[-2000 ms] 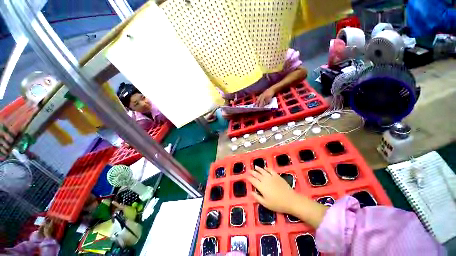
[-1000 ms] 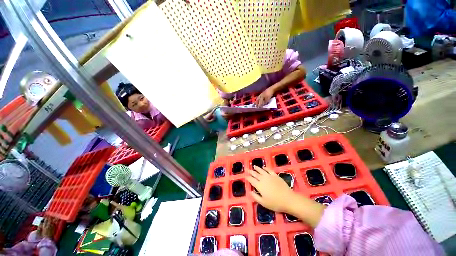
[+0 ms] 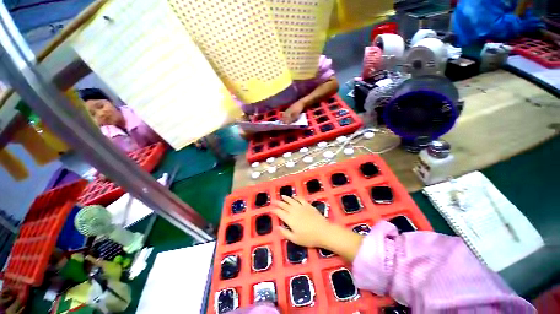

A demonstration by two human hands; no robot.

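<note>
A red compartment tray (image 3: 242, 240) lies in front of me with black, rounded-square watch heads (image 3: 261, 258) in its pockets, some silver-rimmed. One pocket near the bottom edge holds a paler, silvery unit (image 3: 264, 292). My right hand (image 3: 302, 223) lies palm down over the upper middle of the tray, fingers apart, holding nothing visible. Its fingertips are beside a top-row watch head, and hand and forearm partly cover some pockets. Only a pink patch, likely my left sleeve, shows at the bottom edge; my left hand is not visible.
White pucks on cables (image 3: 305, 154) lie behind the tray. A facing worker's hand (image 3: 293, 112) is over another red tray (image 3: 325, 130). A bottle (image 3: 435, 162), notebook (image 3: 485, 218) and fan (image 3: 422, 110) are right. A white board (image 3: 177, 279) is left; yellow sheets (image 3: 236, 49) hang above.
The view has turned to the right, so the trays, sheets and bench items sit further left in the picture. My right hand stays at about the same place on the tray.
</note>
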